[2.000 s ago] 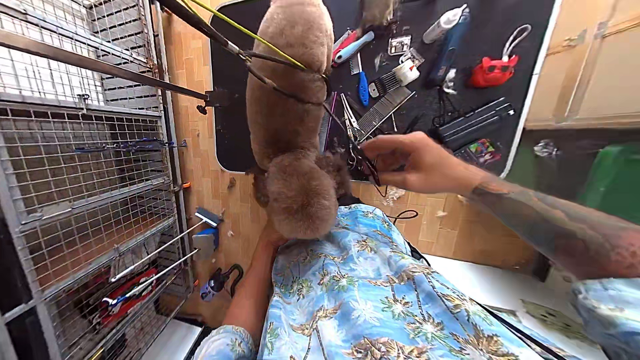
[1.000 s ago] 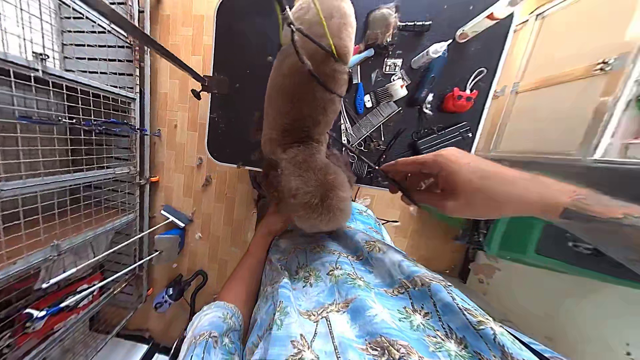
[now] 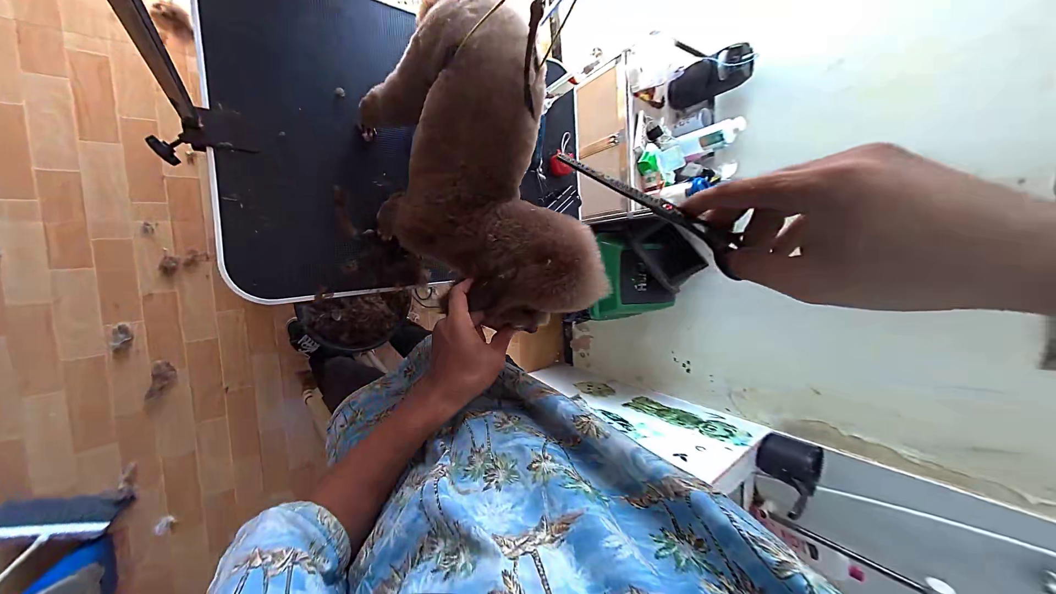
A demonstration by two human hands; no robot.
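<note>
A brown curly-coated dog [image 3: 474,148] stands on the black grooming table [image 3: 280,190], its rounded, fluffy head reaching past the front edge. Under the head, my left hand [image 3: 466,351] grips the dog's muzzle between thumb and fingers. My right hand [image 3: 792,223] holds grooming scissors [image 3: 627,191] by the handles, to the right of the head and apart from it. The scissors' blades point up and left and look close together. Dark cords hang by the dog's back.
Clipped hair [image 3: 379,264] lies on the table's front edge. A metal arm [image 3: 157,62] is clamped at the left edge. Bottles [image 3: 709,139] crowd a cabinet top, with a green container [image 3: 619,280] below. A painted white surface [image 3: 660,412] stands at lower right.
The view has swung right. The dog's head has turned to the right, with my left hand still at it. My right hand has raised the scissors away from the table.
</note>
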